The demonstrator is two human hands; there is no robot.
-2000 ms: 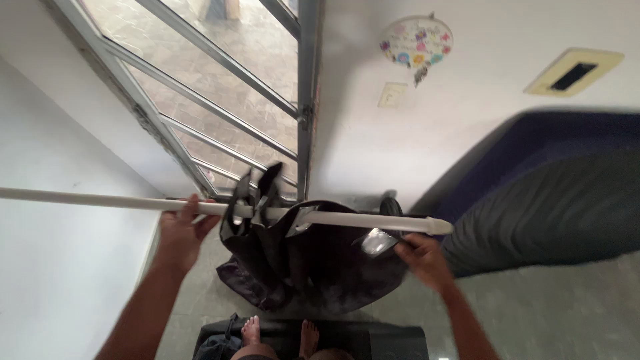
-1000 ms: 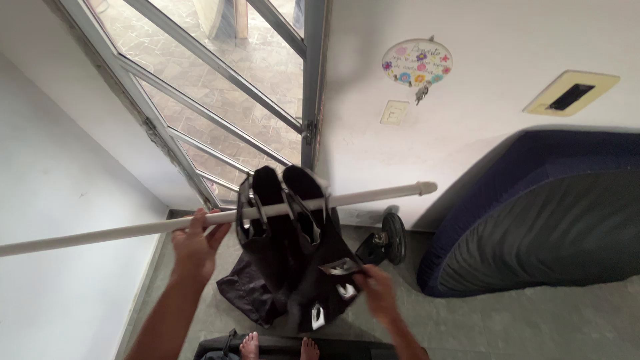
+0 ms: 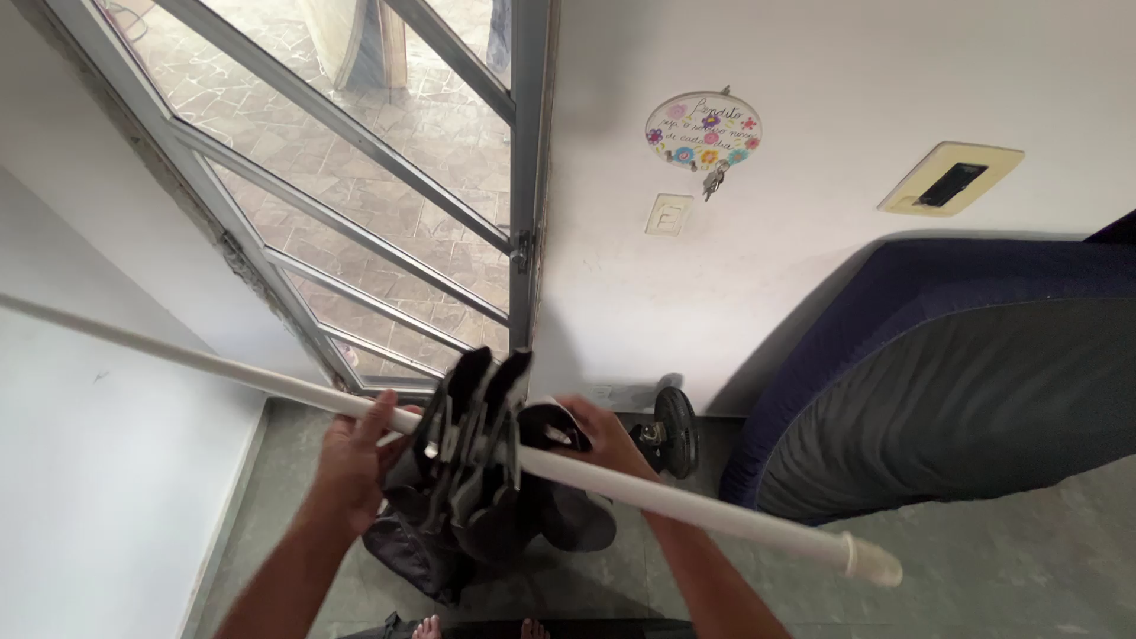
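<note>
A long white curtain rod (image 3: 674,499) slants across the view, its capped end low on the right. Black grommet curtain fabric (image 3: 497,524) is bunched on the rod in tight folds and hangs down toward the floor. My left hand (image 3: 359,457) grips the rod just left of the folds, its fingers partly behind the rod. My right hand (image 3: 599,439) holds the top edge of the curtain by a metal-ringed hole, just right of the bunch and behind the rod. The lower curtain is partly hidden by the folds.
A glazed metal door (image 3: 524,177) stands ahead. On the wall hang a floral oval plaque (image 3: 704,131) with keys, a switch plate (image 3: 668,215) and a yellowed plate (image 3: 951,180). A small black fan (image 3: 676,432) and a covered mattress (image 3: 958,390) stand along the wall.
My right hand has moved up from the hanging fabric to the curtain's top edge by the rod. More folds are gathered on the rod. The rod's capped end has swung down.
</note>
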